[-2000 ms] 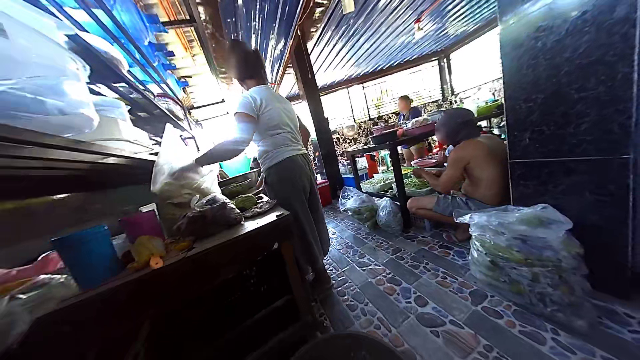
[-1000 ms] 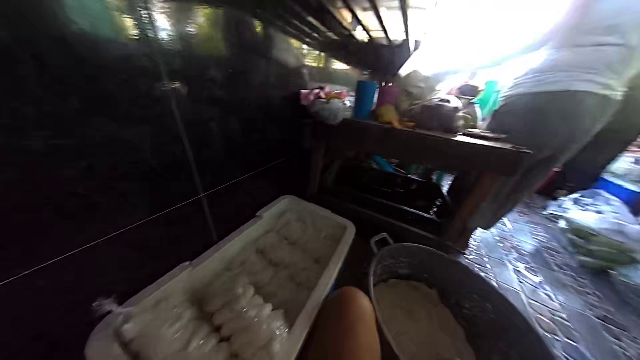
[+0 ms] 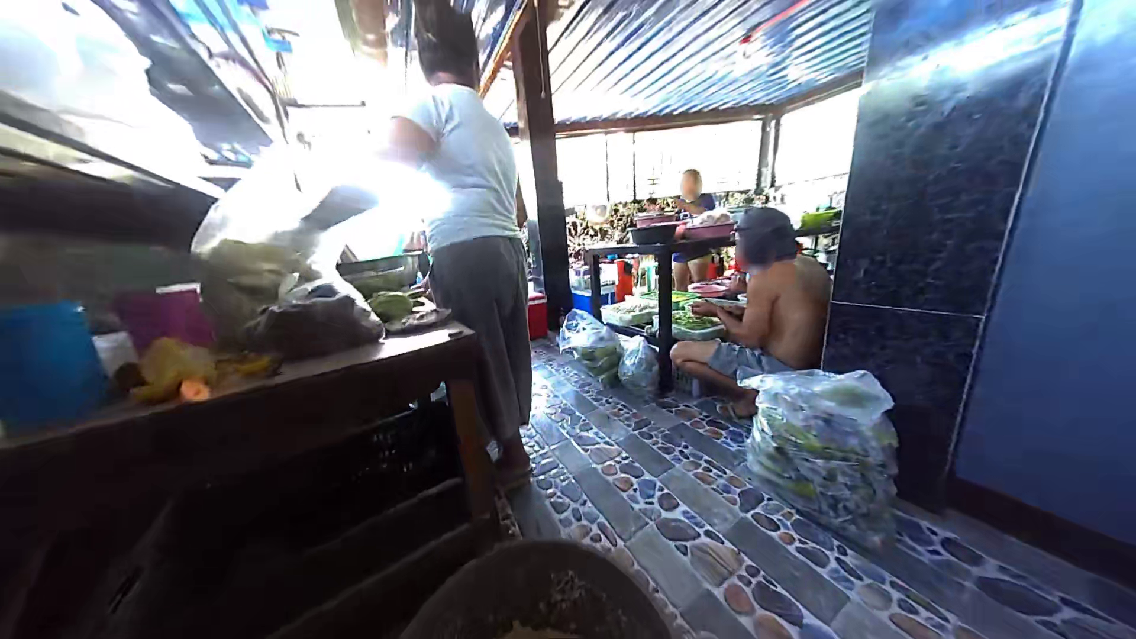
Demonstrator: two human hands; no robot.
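Neither my left hand nor my right hand shows in this view. At the bottom edge stands a large dark round basin (image 3: 541, 586), cut off by the frame, with a little pale stuff at its bottom. To the left is a wooden table (image 3: 390, 355) with a blue plastic container (image 3: 49, 364), a purple container (image 3: 164, 318), a yellowish item (image 3: 173, 364), a dark plastic bag (image 3: 315, 319) and a green vegetable (image 3: 390, 306) on it. A large translucent plastic bag (image 3: 253, 257) stands behind them.
A person in a white shirt (image 3: 470, 169) stands at the table's far end. Another person (image 3: 781, 302) squats beside a low dark table (image 3: 666, 257) with basins. A clear bag of green vegetables (image 3: 821, 444) sits on the pebble-patterned floor by a dark tiled pillar (image 3: 923, 222). A third person (image 3: 692, 200) is farther back.
The view has swung up and right from the white tub of pale contents and the basin seen one second ago. The person in white still stands at the table.
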